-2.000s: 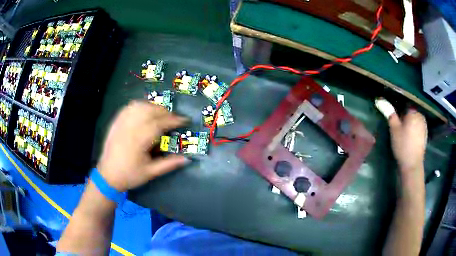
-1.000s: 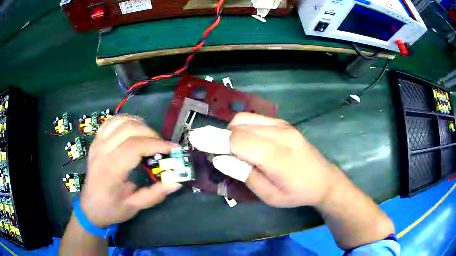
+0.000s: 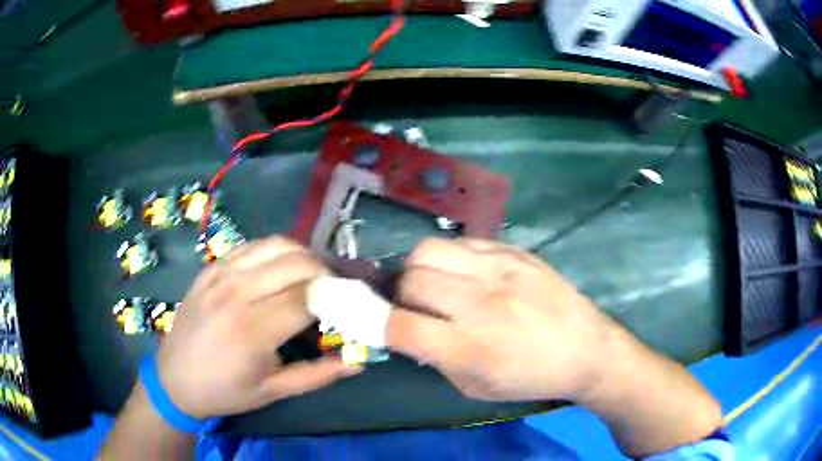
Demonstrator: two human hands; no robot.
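Observation:
My left hand [image 3: 248, 329], with a blue wrist band, holds a small power supply board [image 3: 347, 347] in front of the test fixture. The board is mostly hidden by my fingers and is blurred. My right hand [image 3: 491, 315] is against it, with a white finger cot [image 3: 351, 309] over the board's upper side. How far the right fingers grip it is hard to see. The dark red test fixture [image 3: 482, 194] lies behind both hands, its near part hidden. Thin silvery metal pieces [image 3: 347, 236] show in its opening.
Several loose boards [image 3: 137, 257] lie at the left, beside a full black parts tray [image 3: 45, 360]. A second tray [image 3: 757, 243] is at the right. A twisted red-black lead [image 3: 288, 129] and a black cable [image 3: 590, 216] lie near the fixture. A shelf [image 3: 451, 77] holds a white meter [image 3: 671, 38].
My left hand reached among the loose boards, then came to the fixture with one. Since then both hands have moved slightly nearer my body, with the board lower. The view has swung right.

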